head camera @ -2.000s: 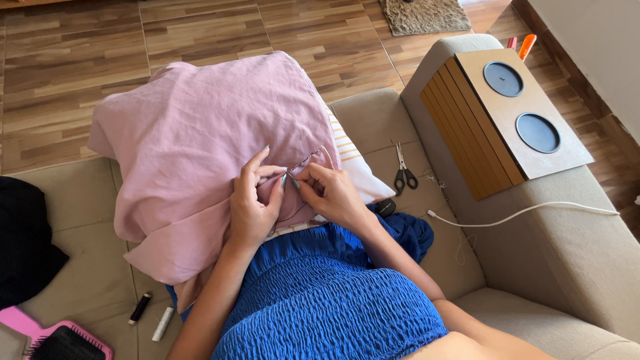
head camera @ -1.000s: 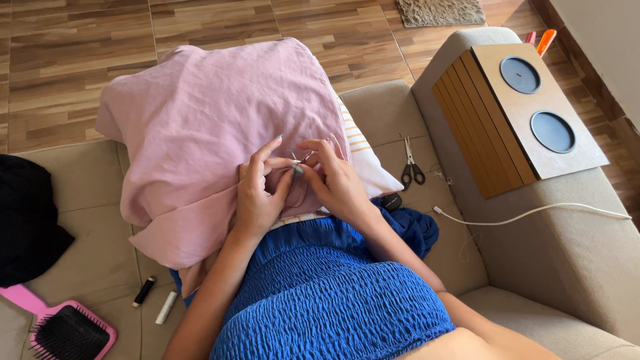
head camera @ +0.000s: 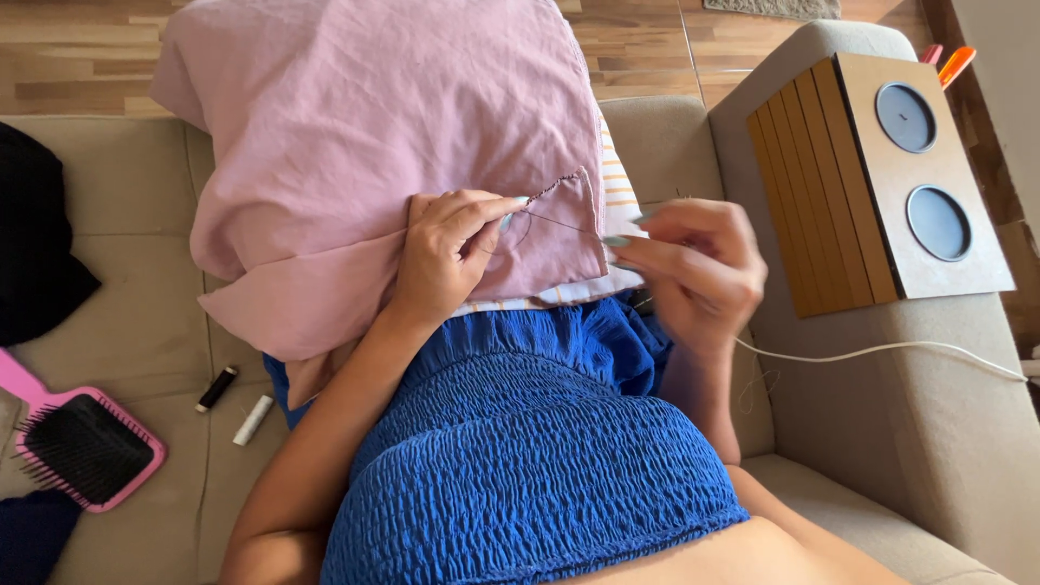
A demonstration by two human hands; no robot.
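Observation:
Pink fabric lies over a striped white cloth on my lap. A dark row of stitches runs along the edge of a folded corner of it. My left hand pinches the pink fabric at the lower end of those stitches. From there a dark thread stretches to my right hand, raised to the right of the fabric with its fingertips together on the thread. A loop of thread hangs below my left fingertips. Whether my right fingers hold a needle cannot be made out.
On the beige sofa at left lie a black thread spool, a white spool, a pink hairbrush and black cloth. A wooden armrest tray sits on the right arm, with a white cable below.
My right hand has moved away from my left, out to the right, and the thread between them is now drawn out. It hides the scissors seen earlier. My left hand still pinches the fabric.

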